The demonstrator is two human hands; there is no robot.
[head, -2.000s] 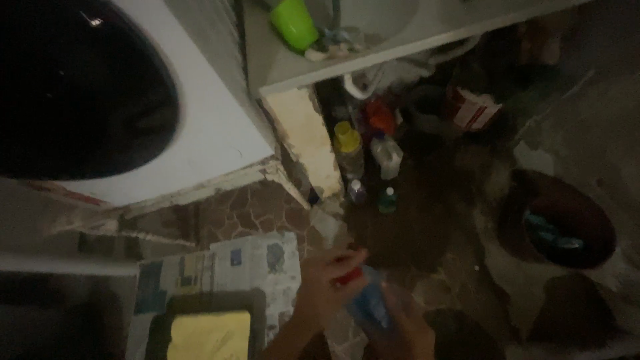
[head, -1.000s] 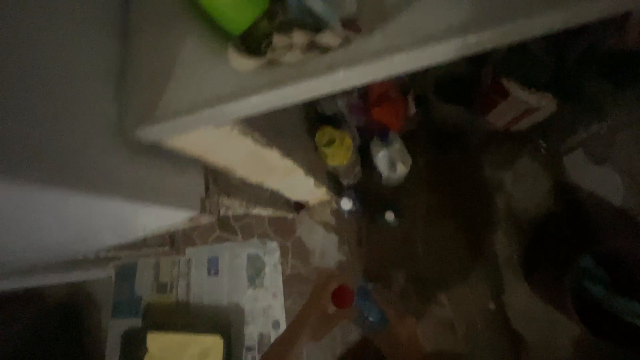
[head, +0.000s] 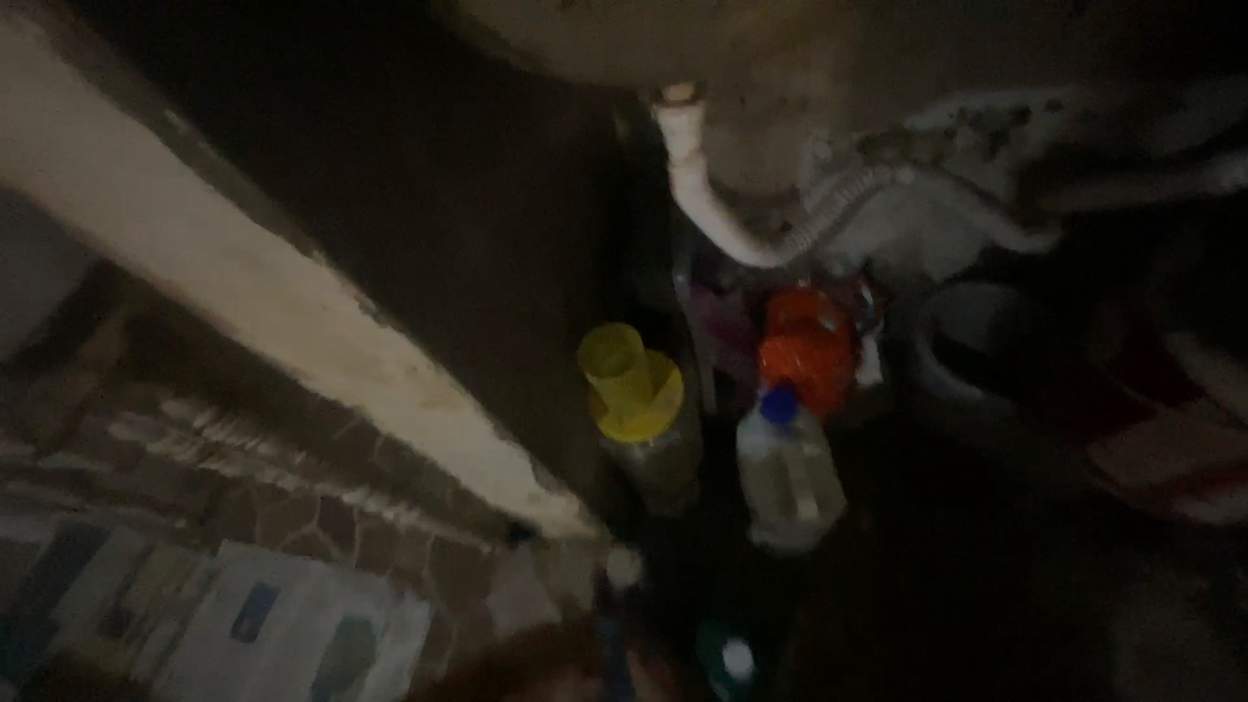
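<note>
At the bottom edge, a dark, blurred hand that appears to be my left hand [head: 556, 663] is partly in view. It is beside a small bottle with a pale cap [head: 624, 567]; its grip cannot be made out. My right hand cannot be seen. A green bottle with a white cap [head: 731, 658] stands just to the right. Farther back are a container with a yellow funnel-like top [head: 634, 390] and a clear plastic jug with a blue cap [head: 792, 478]. An orange plastic bag or package [head: 807, 341] lies behind the jug.
A pale, worn support panel edge [head: 331, 331] runs diagonally on the left. A white drain pipe [head: 712, 219] hangs under the basin [head: 663, 39]. Newspaper [head: 292, 624] lies on the patterned floor at lower left. A red and white object [head: 1170, 458] is at right.
The view has moved in under the basin. My hands, earlier around a blue bottle with a red cap, have mostly left the view; that bottle cannot be clearly made out now.
</note>
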